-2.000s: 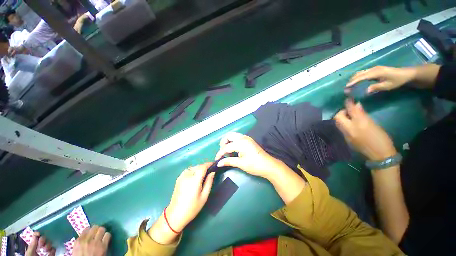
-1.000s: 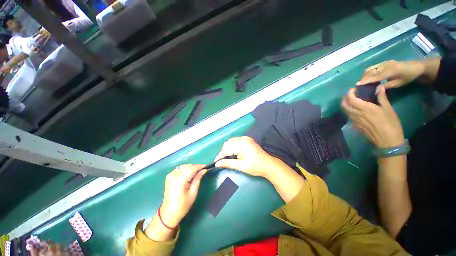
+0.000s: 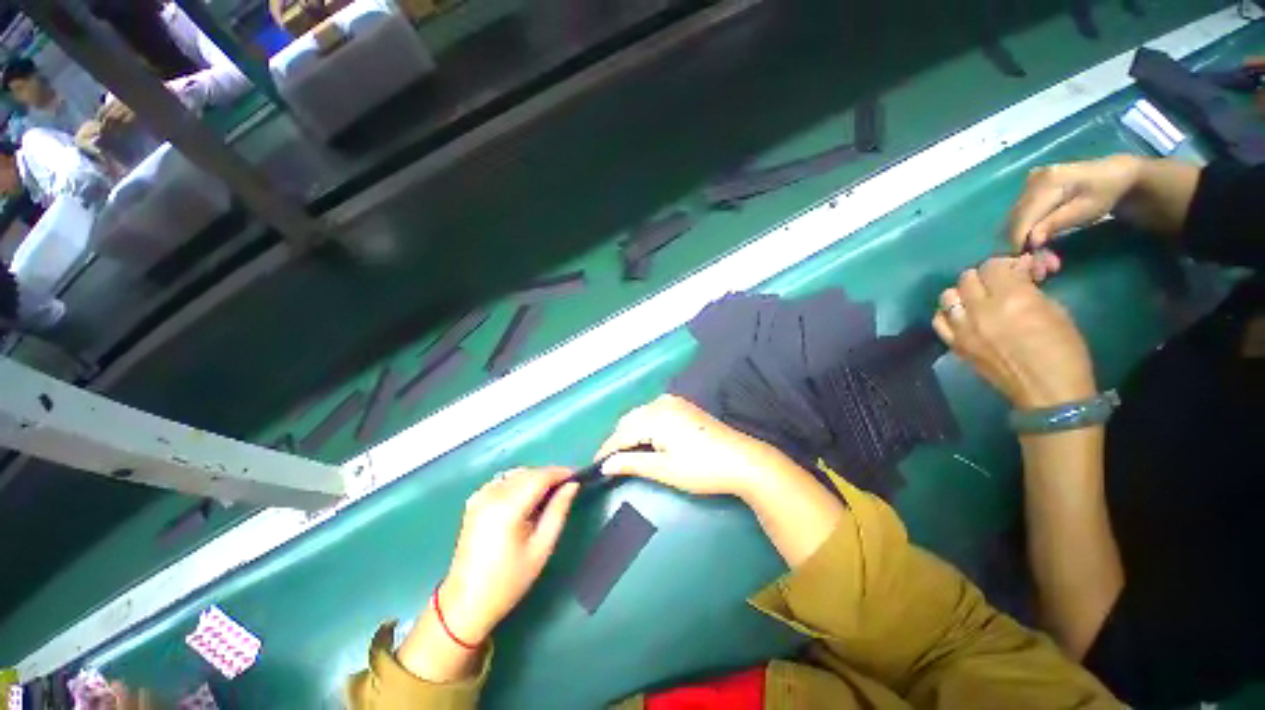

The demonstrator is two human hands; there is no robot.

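Note:
My left hand (image 3: 508, 538), with a red string at the wrist, and my right hand (image 3: 677, 447) pinch a narrow folded black piece (image 3: 591, 473) between them, just above the bench. The fingers hide most of the piece. A flat black blank (image 3: 615, 558) lies on the bench just below my hands. A loose pile of black blanks (image 3: 819, 375) lies up and to the right of my right hand.
Another worker's hands (image 3: 1027, 333) work at the right. A white rail (image 3: 555, 377) separates the green bench (image 3: 402, 555) from the conveyor belt with black strips (image 3: 451, 333). A white post (image 3: 153, 437) slants in from the left. Patterned card (image 3: 225, 641) lies lower left; bins stand across the line.
The black strips on the belt have shifted toward the lower left. My hands keep hold of the folded piece, with small shifts. The neighbour's hands have changed their grip.

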